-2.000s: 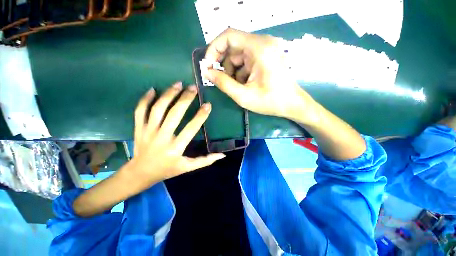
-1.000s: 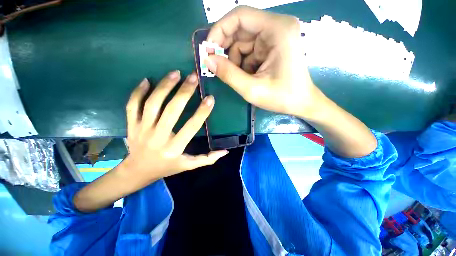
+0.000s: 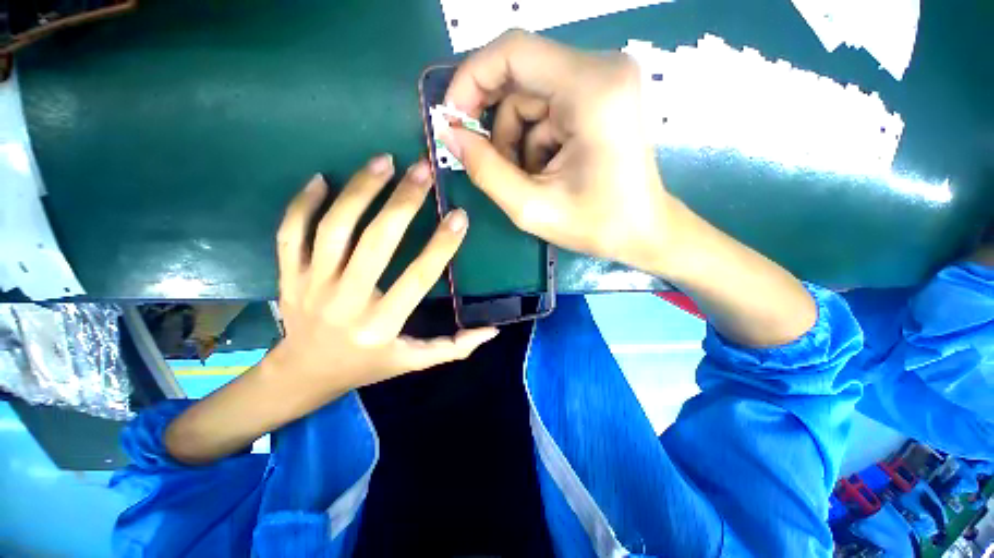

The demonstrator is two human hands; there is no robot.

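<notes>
A thin dark phone frame (image 3: 500, 310) with a copper-coloured edge lies on the green bench top, its near end reaching past the bench edge. A small white die-cut sticker (image 3: 445, 153) is at its far left end. My right hand (image 3: 572, 153) has thumb and index fingertips on the sticker; the fingers hide part of it and the frame's far right corner. My left hand (image 3: 360, 289) is spread, its fingertips against the frame's left side and the thumb by the near end.
White sticker sheets (image 3: 763, 114) lie at the right and far side of the green bench (image 3: 185, 164). A white strip (image 3: 33, 223) lies at far left, copper-edged frames (image 3: 60, 24) at top left. A crinkled clear bag (image 3: 68, 354) is below the bench edge. A person's blue sleeve (image 3: 943, 349) is at right.
The view has shifted, so bench things sit higher and the left stack is mostly cut off. My right hand stays at the sticker with small finger movements. My left hand stays beside the frame.
</notes>
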